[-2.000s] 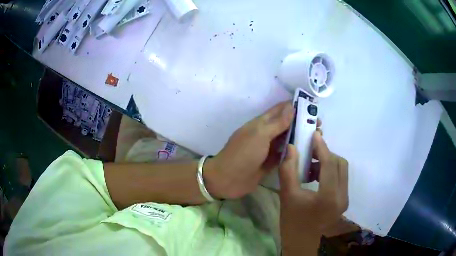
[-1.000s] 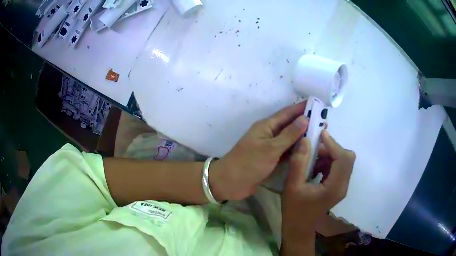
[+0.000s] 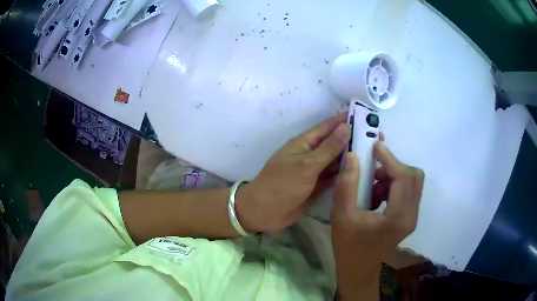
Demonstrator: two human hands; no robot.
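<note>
A fan unit point(image 3: 366, 79) is in both my hands, its white round head with the spoked grille pointing away from me over the white sheet. Its handle cover point(image 3: 363, 154) faces up, with a dark round hole and a smaller oval one near the head. A narrow dark gap shows along the cover's left edge near the head. My left hand point(image 3: 294, 176) grips the handle from the left, fingertips near its upper end. My right hand point(image 3: 380, 206) holds the lower handle between thumb and fingers. No blue cell shows.
Loose handle covers point(image 3: 79, 26) are piled at the far left of the white work sheet point(image 3: 253, 94). A white cylindrical part point(image 3: 202, 6) is cut off by the top edge. A small orange piece point(image 3: 122, 96) lies on the sheet. An open carton of shells point(image 3: 97, 135) stands below left.
The fan unit has tilted and turned slightly between my hands; its grille faces the camera more than one second ago. Both hands keep their hold. The view has shifted a little.
</note>
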